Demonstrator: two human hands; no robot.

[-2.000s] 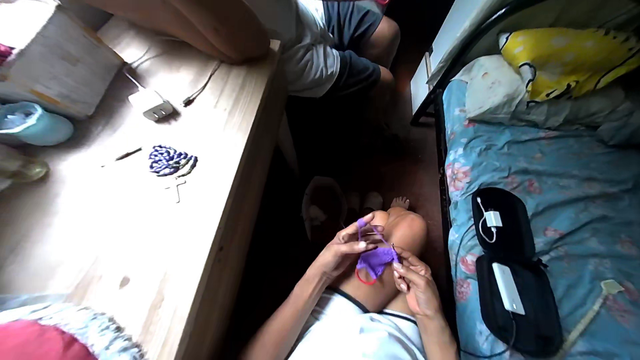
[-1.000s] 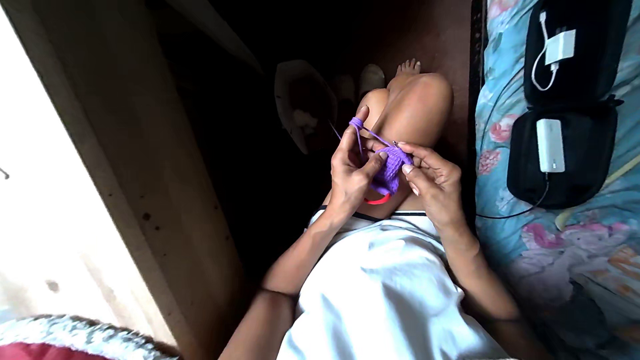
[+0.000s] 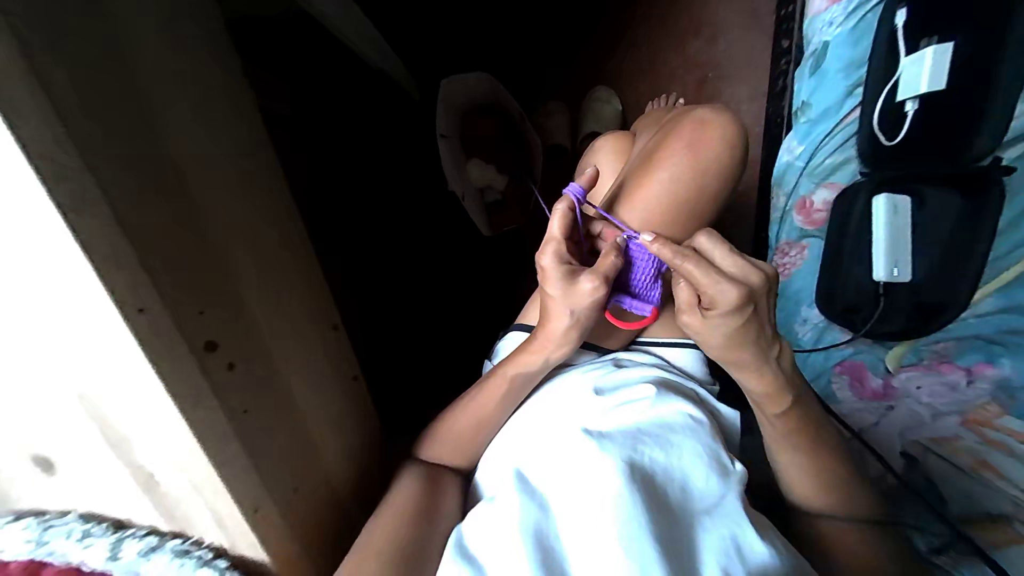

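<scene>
A small piece of purple crocheted fabric (image 3: pixel 642 274) hangs between my hands above my lap, with a red ring (image 3: pixel 632 322) at its lower edge. My left hand (image 3: pixel 574 268) pinches the fabric's left edge between thumb and a finger, and purple yarn (image 3: pixel 576 192) wraps its raised index finger. From that finger the yarn runs taut to the top of the fabric. My right hand (image 3: pixel 720 296) is closed at the fabric's right side, fingertips at the top corner. A hook is probably in its grip, but the fingers mostly hide it.
At left stands a wooden table (image 3: pixel 184 344). A pale container (image 3: pixel 452 120) with something light inside is on the dark floor, near slippers (image 3: pixel 600 112). At right, a flowered bed sheet (image 3: pixel 808 160) bears an open black case (image 3: pixel 848 216) with a white power bank (image 3: pixel 891 238) and charger (image 3: pixel 926 72).
The view has swung down toward my lap since two seconds ago. Both hands stay at the purple fabric; my right fingertips have shifted to its top corner.
</scene>
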